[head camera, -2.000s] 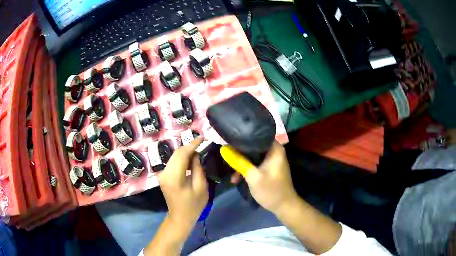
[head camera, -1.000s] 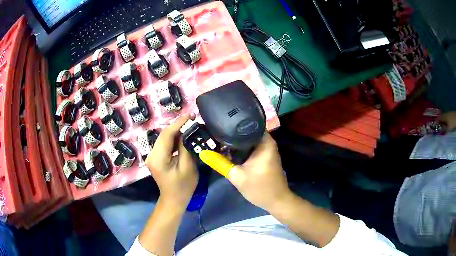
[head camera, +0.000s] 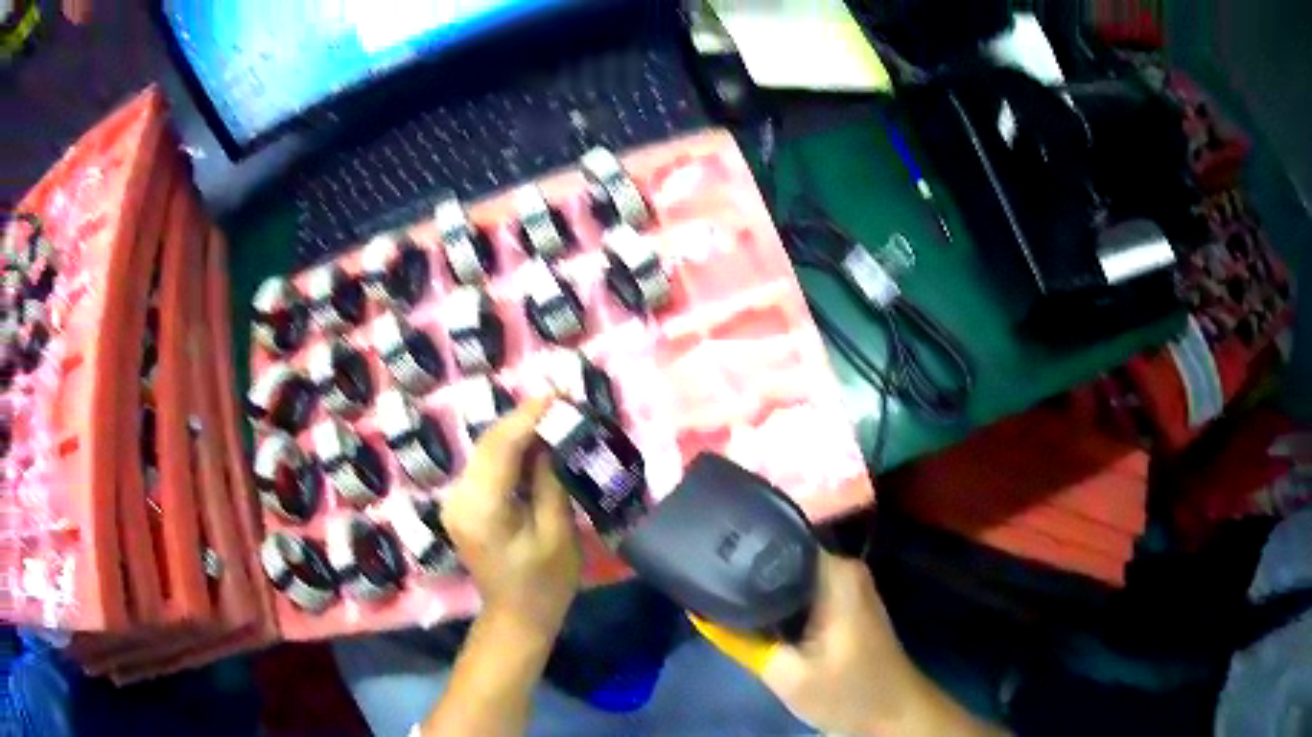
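Note:
My left hand (head camera: 515, 526) holds a smartwatch (head camera: 597, 468) above the front of the tray; its lit screen shows a pale blurred pattern. My right hand (head camera: 837, 648) grips the black barcode scanner (head camera: 727, 547), with a yellow part at its grip. The scanner's head is just right of the watch, close to it. The pink-red blister tray (head camera: 748, 331) holds rows of smartwatches with pale patterned straps. Its right part shows bare pockets. My left hand hides some watches in the front rows.
Stacked trays (head camera: 108, 389) stand at the left. The keyboard (head camera: 504, 137) and monitor (head camera: 345, 43) are behind the tray. A coiled cable (head camera: 921, 360), a pen (head camera: 917, 173), yellowish paper (head camera: 799, 43) and a black machine (head camera: 1079, 187) are at the right. Red-orange trays (head camera: 1043, 497) lie lower right.
The view has shifted, showing more of the monitor. The scanner has moved away from over the watch to its lower right. The watch screen now shows a pale pattern instead of white symbols.

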